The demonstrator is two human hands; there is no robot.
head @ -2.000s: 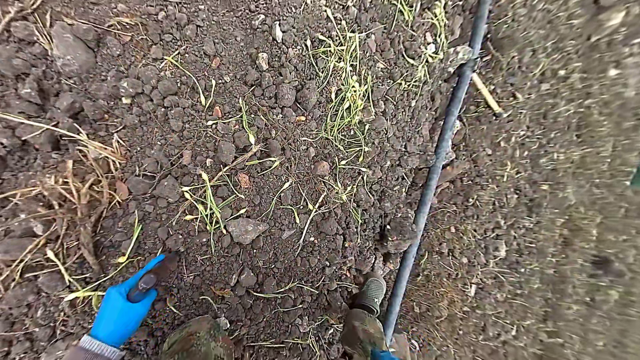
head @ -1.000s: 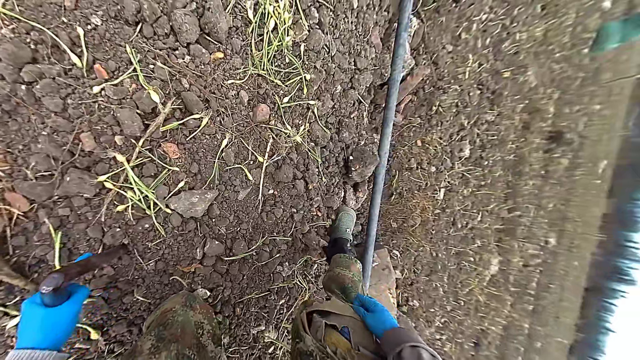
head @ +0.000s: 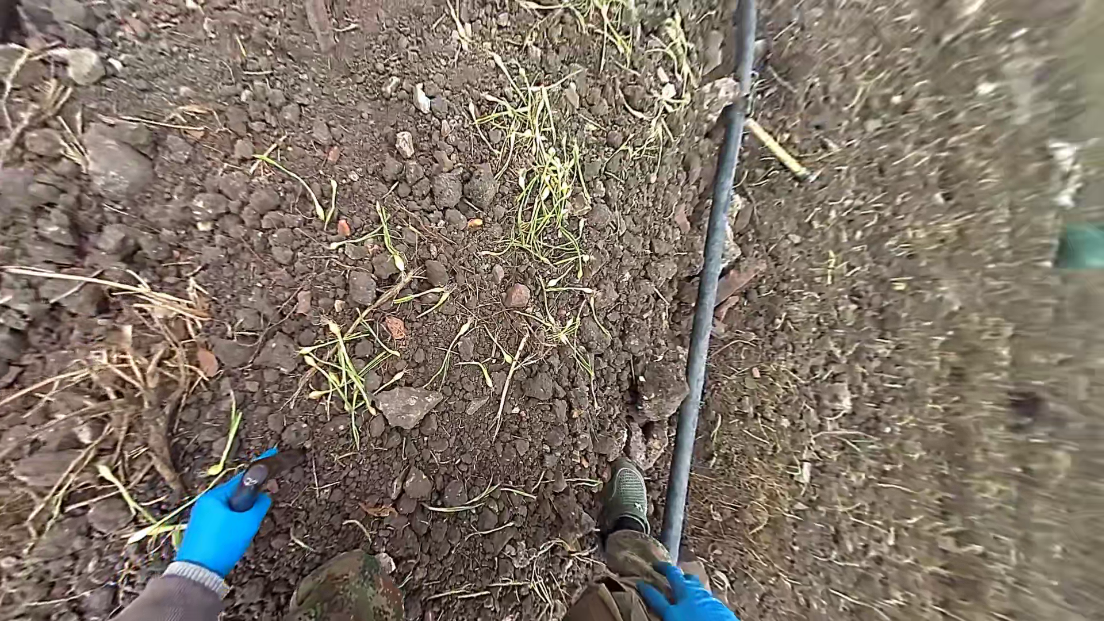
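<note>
My left hand [head: 222, 524], in a blue glove, grips the dark handle of a hand tool [head: 248, 486] at the lower left; its dark blade, partly hard to tell from the soil, points right. My right hand [head: 686, 595], also blue-gloved, is at the bottom edge by my trouser leg, fingers spread, nothing visible in it. Uprooted green seedlings with pale bulbs [head: 345, 371] lie loose on the soil right of the tool, and a denser bunch [head: 548, 185] lies farther up.
A long grey pipe [head: 709, 285] runs along the ground to my right. Beyond it lies a short yellowish stick-like piece [head: 780, 149]. Dry stalks [head: 147, 379] are at the left. A flat stone [head: 407, 406], clods and my shoe [head: 626, 496] are on the soil.
The view has shifted since one second ago. My right hand, barely visible two seconds ago, now shows at the bottom. My left hand keeps hold of the tool.
</note>
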